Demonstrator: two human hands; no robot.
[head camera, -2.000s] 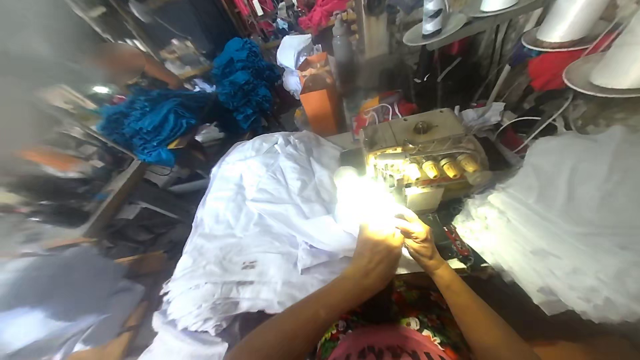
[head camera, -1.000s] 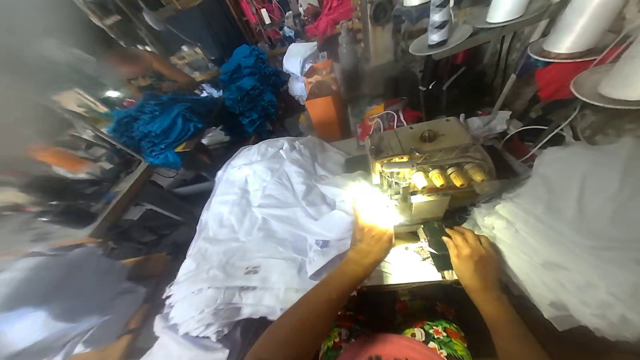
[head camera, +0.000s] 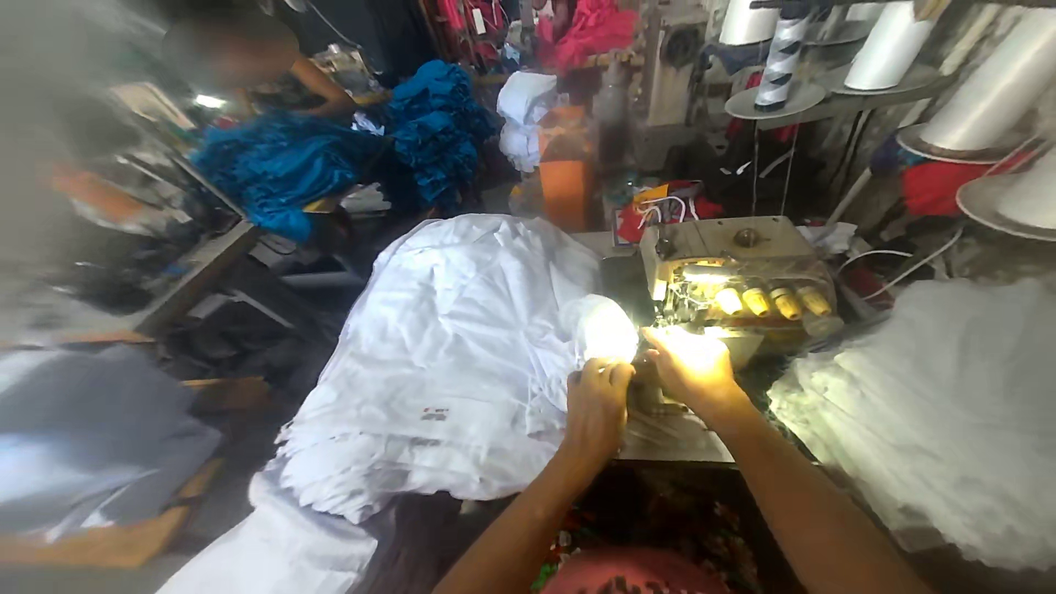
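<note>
An overlock sewing machine (head camera: 734, 264) with yellow tension knobs stands right of centre, its lamp glaring over the needle area. Beside it on the left lies a large pile of white fabric pieces (head camera: 462, 330). My left hand (head camera: 598, 404) grips the edge of a white fabric piece (head camera: 606, 326) at the pile's right side. Close to the needle area is my right hand (head camera: 693, 367), bent and brightly lit; glare hides whether cloth is between its fingers. The machine's pale work plate (head camera: 672, 437) shows below both hands.
More white fabric (head camera: 932, 412) is heaped at the right. White thread cones (head camera: 891, 49) stand on a rack at the upper right. An orange box (head camera: 565, 173) is behind the pile. At the upper left, a person (head camera: 318, 87) sits by blue fabric (head camera: 289, 165). Grey cloth (head camera: 91, 437) lies far left.
My right hand has moved left and up, from the dark item at the right of the work plate to the needle area. My left hand is now lower, at the pile's right edge.
</note>
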